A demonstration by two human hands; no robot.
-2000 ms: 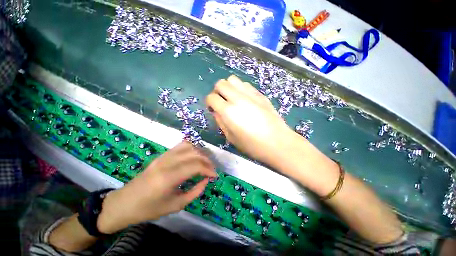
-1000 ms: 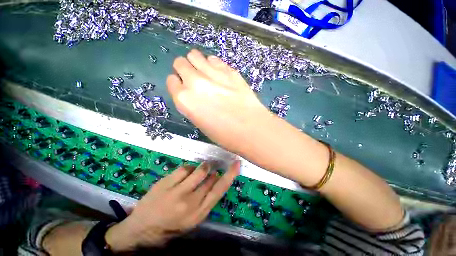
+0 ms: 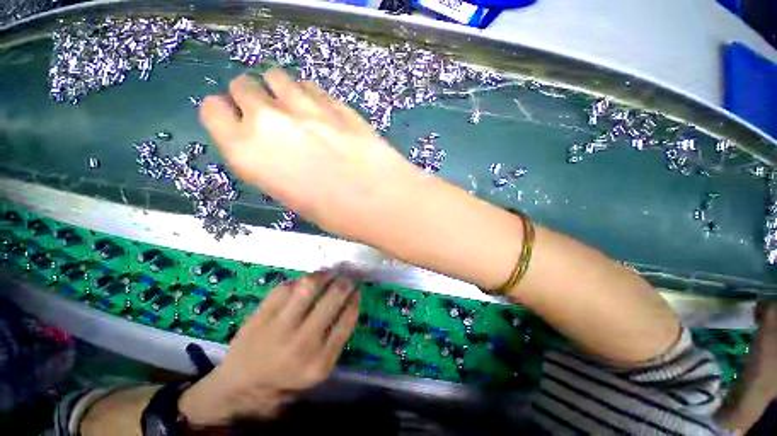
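Note:
Small silver metal parts lie in a long heap along the trough's far side, with a smaller cluster nearer me. My right hand is over the green trough, palm down, fingers bent; its palm side is hidden. My left hand is over the green circuit boards, fingertips at the inner rail. Something small and greyish is blurred at those fingertips; I cannot tell whether it is held. The boards carry dark upright cylinders and small blue components.
The trough's raised metal edge curves along the far side. Beyond it is a white shelf with a blue tray at right and part of a blue lanyard at the top. Another person's hand shows at the lower right edge.
The view has shifted, so trough, boards and heaps sit differently in it. My left hand has gone from curled over the boards to fingers extended at the rail. My right hand remains over the trough.

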